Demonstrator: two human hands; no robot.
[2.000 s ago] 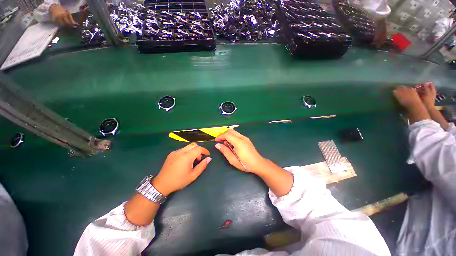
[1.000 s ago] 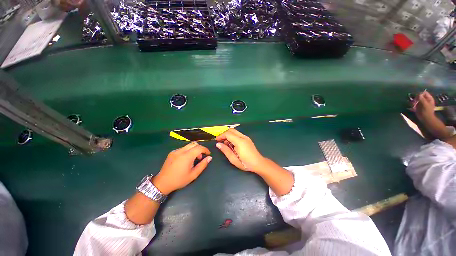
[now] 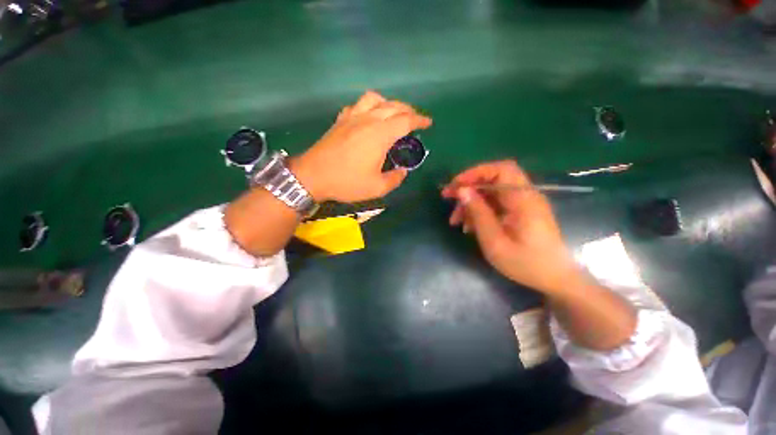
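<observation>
My left hand (image 3: 362,149), with a metal-bracelet watch on its wrist, is over the green belt. Its thumb and fingers are spread on either side of a round black watch head (image 3: 408,152) with a silver rim; firm contact cannot be made out. My right hand (image 3: 510,225) is to the right, slightly blurred. It holds a thin metal rod tool (image 3: 562,188) between thumb and fingers, the rod pointing right.
Other watch heads lie on the belt at left (image 3: 246,148) and right (image 3: 610,122). A yellow-black marker (image 3: 336,234) is below my left wrist. A dark block (image 3: 659,217) and a pale card (image 3: 614,259) are at right. A slanting metal post's end (image 3: 64,285) is at left.
The view has shifted and tilted down. My left hand has moved from the bench edge up onto the belt, around a watch head. My right hand has moved right, away from the marker.
</observation>
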